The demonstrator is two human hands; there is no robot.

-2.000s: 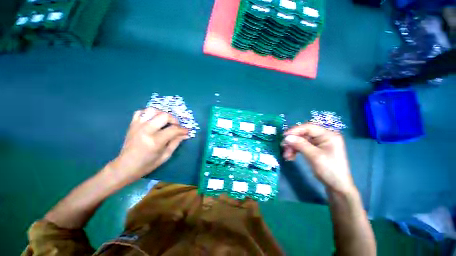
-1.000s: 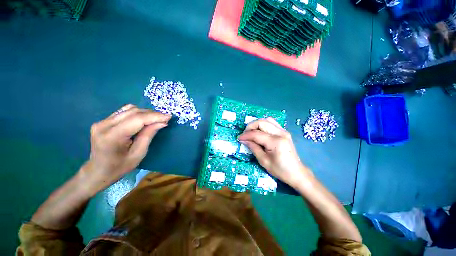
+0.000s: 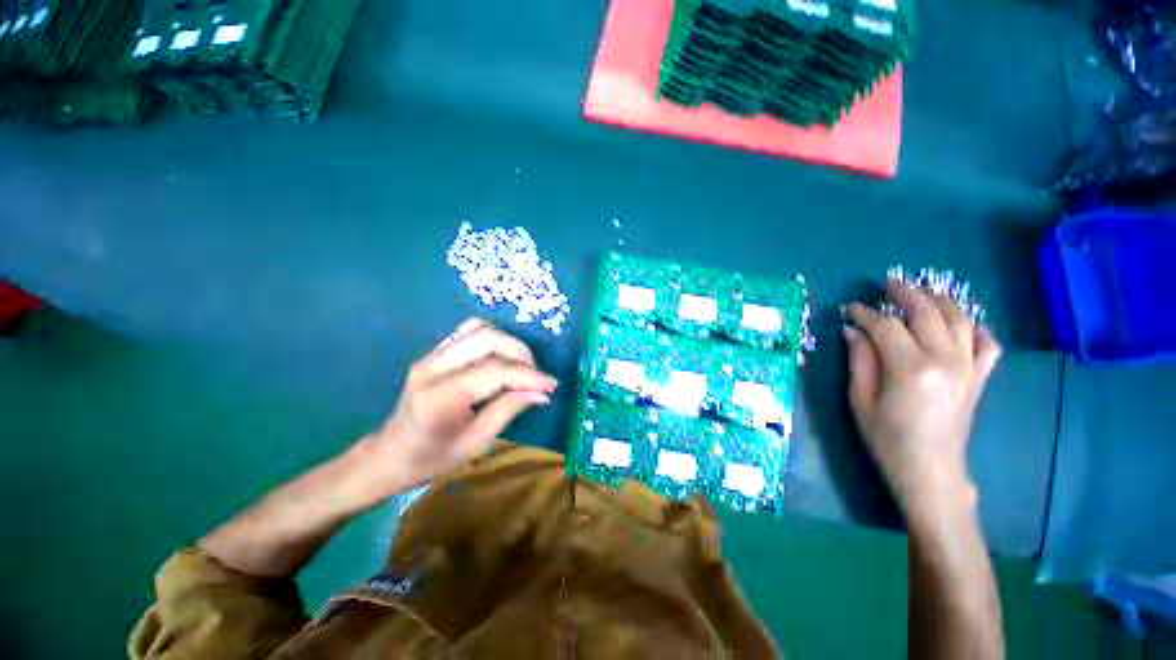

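Observation:
The green PCB panel (image 3: 686, 351) with rows of white patches lies nearest my body. A whitish pile of small components (image 3: 507, 273) is left of it, and another pile (image 3: 952, 286) is to its right. My left hand (image 3: 467, 393) is just below the left pile, its thumb and index finger nearly together; whether a component is between them is too small to tell. My right hand (image 3: 918, 374) is over the right pile with fingers spread and partly covers it. A few loose bits (image 3: 806, 316) lie along the panel's right edge.
A tall PCB stack (image 3: 787, 65) stands on a red-pink pad (image 3: 696, 119) beyond the panel. More green stacks (image 3: 258, 65) are at the far left. A blue bin (image 3: 1119, 290) and shiny plastic bags (image 3: 1135, 142) are at the right. A red thing (image 3: 16, 304) shows at the left edge.
My right hand has moved right, off the panel and onto the right pile, and its fingers have spread. My left hand is now slightly further below the left pile. The view has shifted.

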